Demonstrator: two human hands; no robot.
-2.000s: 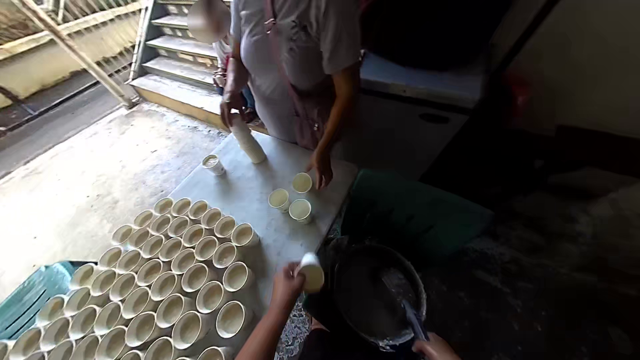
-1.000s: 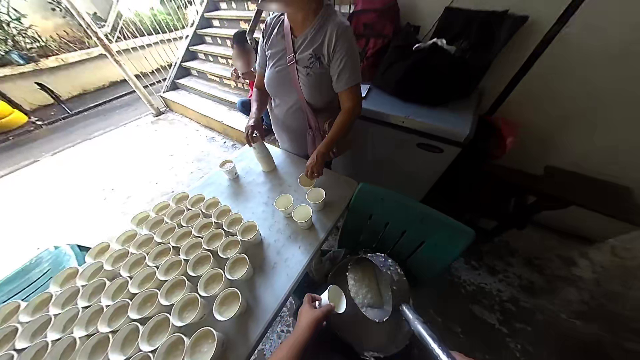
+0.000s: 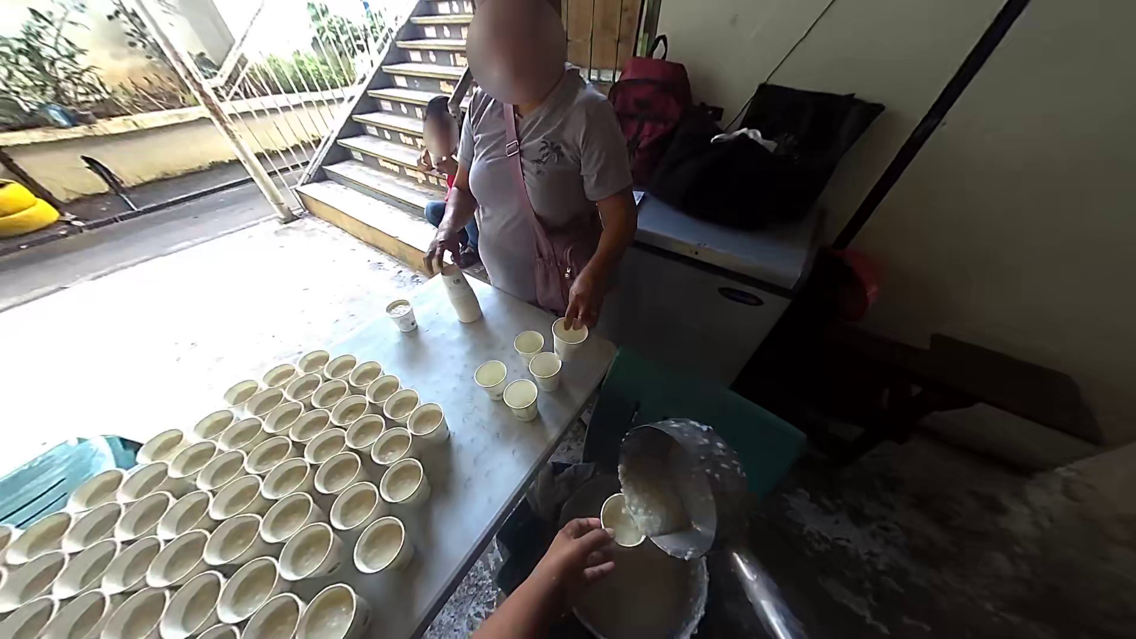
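My left hand (image 3: 579,557) grips a paper cup (image 3: 623,519) by its rim, above a large pot (image 3: 641,590) of pale porridge-like food. A metal ladle (image 3: 683,488), tilted at the cup's rim, pours thick whitish food into it. The ladle's handle (image 3: 763,593) runs down to the bottom edge; my right hand is out of view. Rows of filled cups (image 3: 339,472) cover the left of the table (image 3: 470,453). Near the table's right edge stand several more cups (image 3: 521,398). A co-worker's hand (image 3: 584,297) touches one of these cups; the other holds a stack of cups (image 3: 461,295).
Across the table stands a co-worker (image 3: 555,160). A green plastic chair (image 3: 701,408) is right of the table, beside the pot. Behind it is a chest freezer (image 3: 710,293) with dark bags (image 3: 754,169) on top. Another person sits by the stairs (image 3: 382,151). A teal chair (image 3: 67,475) stands at left.
The ladle, low in the pot two seconds ago, has come up and tipped at the cup in my left hand. The co-worker's group of cups near the table's right edge has grown.
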